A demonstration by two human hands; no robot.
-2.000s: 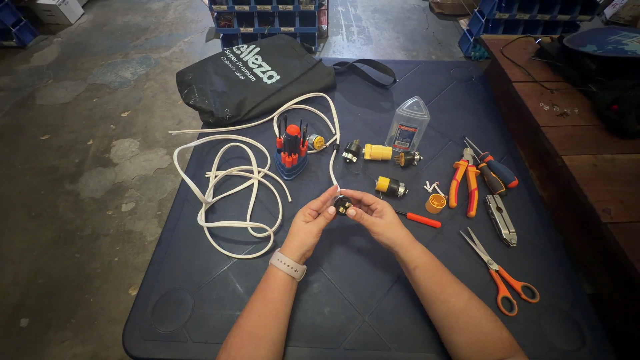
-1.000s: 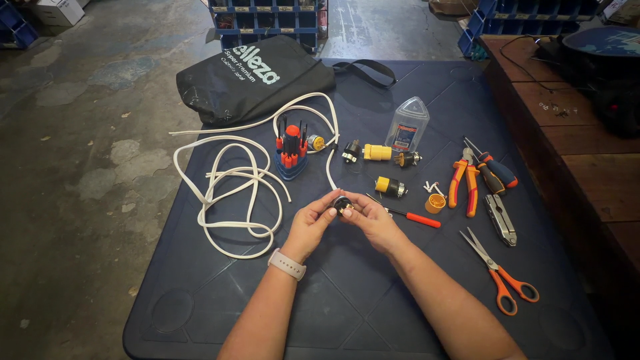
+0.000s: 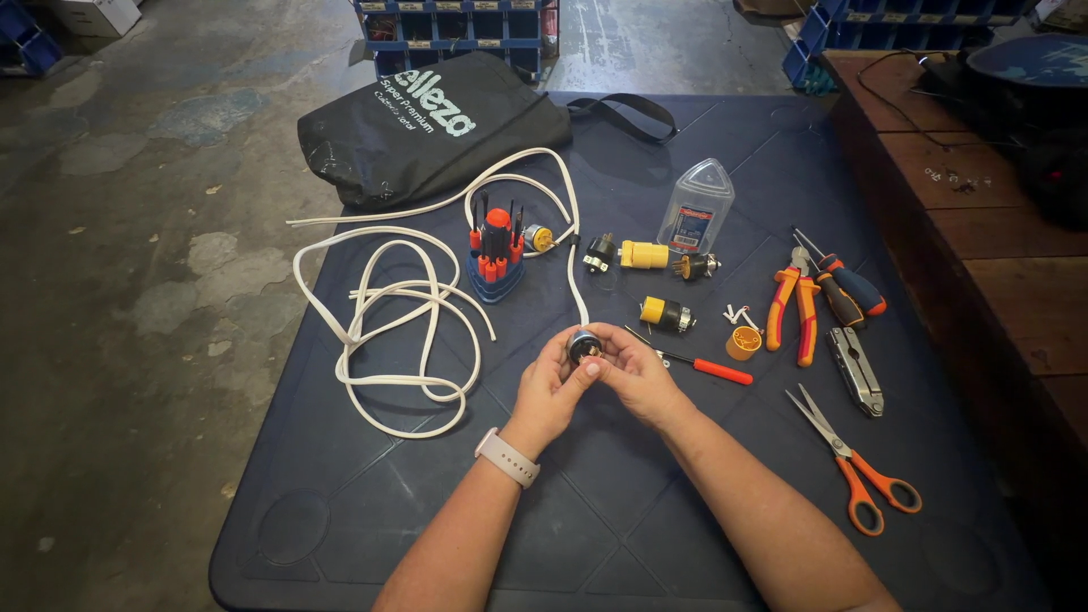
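Between them, my left hand [image 3: 551, 387] and my right hand [image 3: 636, 374] hold a black electrical plug [image 3: 585, 347] with metal prongs showing. A white cable [image 3: 576, 285] runs from behind the plug up the table. Just right of my right hand lies a red-handled screwdriver [image 3: 722, 371], its shaft partly hidden. Beyond my hands are a yellow-and-black plug [image 3: 667, 314], a black plug [image 3: 599, 253], a yellow connector body [image 3: 643, 255] and another plug [image 3: 697, 267]. A yellow round plug part [image 3: 539, 239] rests by a screwdriver set in a blue stand [image 3: 495, 276].
Coiled white cable [image 3: 425, 378] lies left. On the right are orange-handled scissors [image 3: 850, 467], a multi-tool [image 3: 857, 372], cutting pliers [image 3: 792, 308], two screwdrivers [image 3: 854, 285], an orange cap [image 3: 744, 342] and small white pieces. Behind stand a clear plastic case [image 3: 699, 204] and a black bag [image 3: 425, 136].
The plug has turned in my fingers, which have shifted around it. Both hands stay in about the same place, and the things on the table have not moved.
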